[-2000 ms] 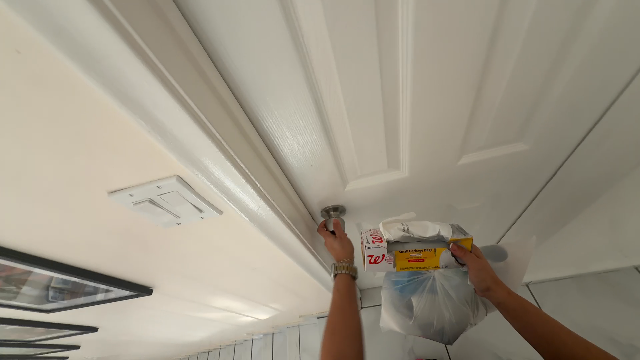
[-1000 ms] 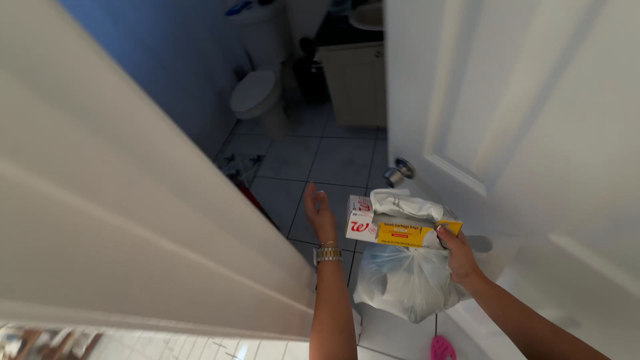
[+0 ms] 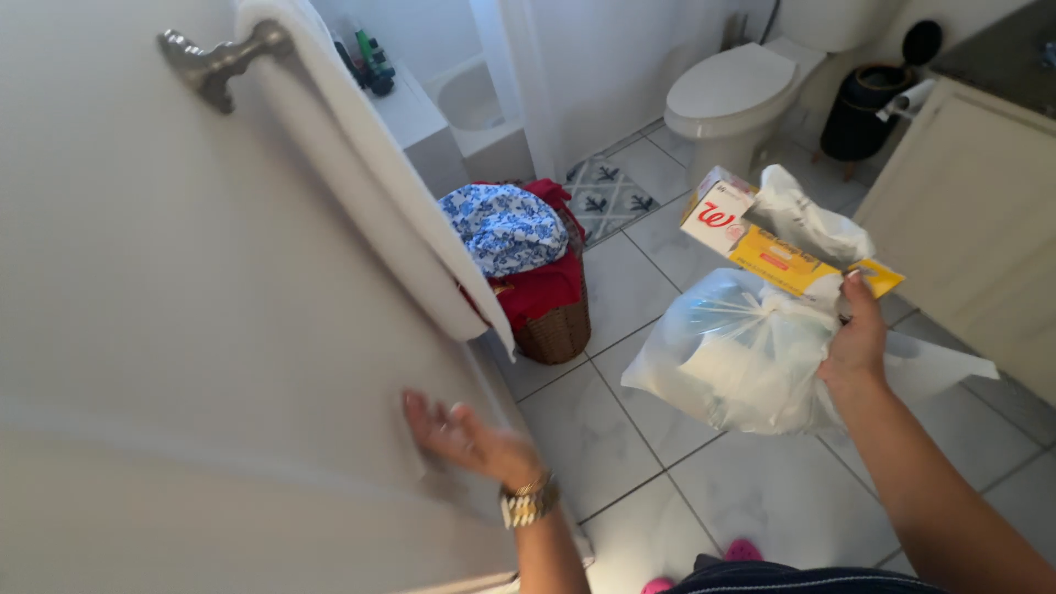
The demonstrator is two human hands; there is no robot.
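Note:
My right hand grips an opened yellow and white box of small garbage bags, with loose white plastic sticking out of its top. A knotted, filled translucent white plastic bag hangs just below the box, beside the same hand; the fingers behind it are partly hidden. My left hand, with a metal watch on the wrist, is blurred and holds nothing. Its fingers are apart, close to the white surface at the left; whether they touch it I cannot tell.
A white towel hangs from a metal bar at the left. Beyond it stands a wicker basket heaped with red and blue-patterned cloth. Farther back are a toilet, a patterned mat, a black bin, a bathtub and a vanity cabinet.
The door, closed two seconds ago with my left hand at its knob, was open one second ago. Now the view is inside the bathroom. My right hand has kept hold of the box.

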